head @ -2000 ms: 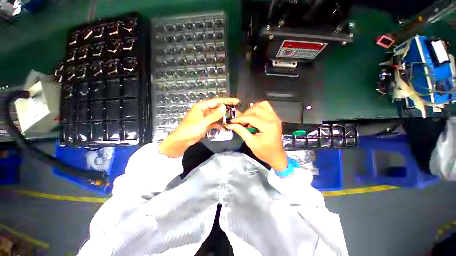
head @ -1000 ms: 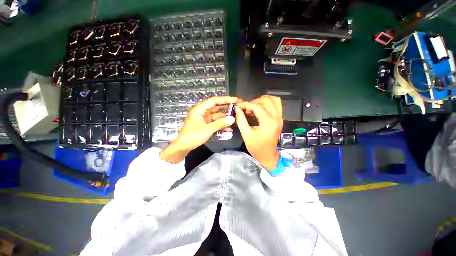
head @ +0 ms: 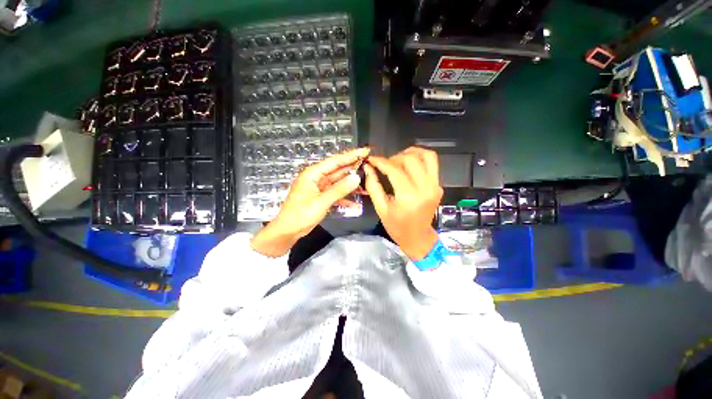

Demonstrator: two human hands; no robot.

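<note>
My left hand [head: 316, 195] and my right hand [head: 406, 195] meet in front of my chest, at the near right corner of the clear blister tray [head: 295, 117]. Their fingertips pinch a small dark module [head: 361, 170] between them. Most of the module is hidden by the fingers, and its exact shape cannot be told. A bright blue band is around my right wrist. The black blister tray [head: 160, 132] lies left of the clear tray, with coppery parts in its far rows.
The black machine [head: 468, 132] with a red-and-white label stands right of the trays. A small-pocket black tray [head: 507, 209] is at the bench edge. A white box [head: 66, 167] with a black hose stands left. A blue wired device [head: 663, 101] and a person's sleeve [head: 695, 234] are at far right.
Both hands have drawn closer around the module, which now shows less between the fingertips. My right hand has turned more upright, and its wrist has shifted slightly left.
</note>
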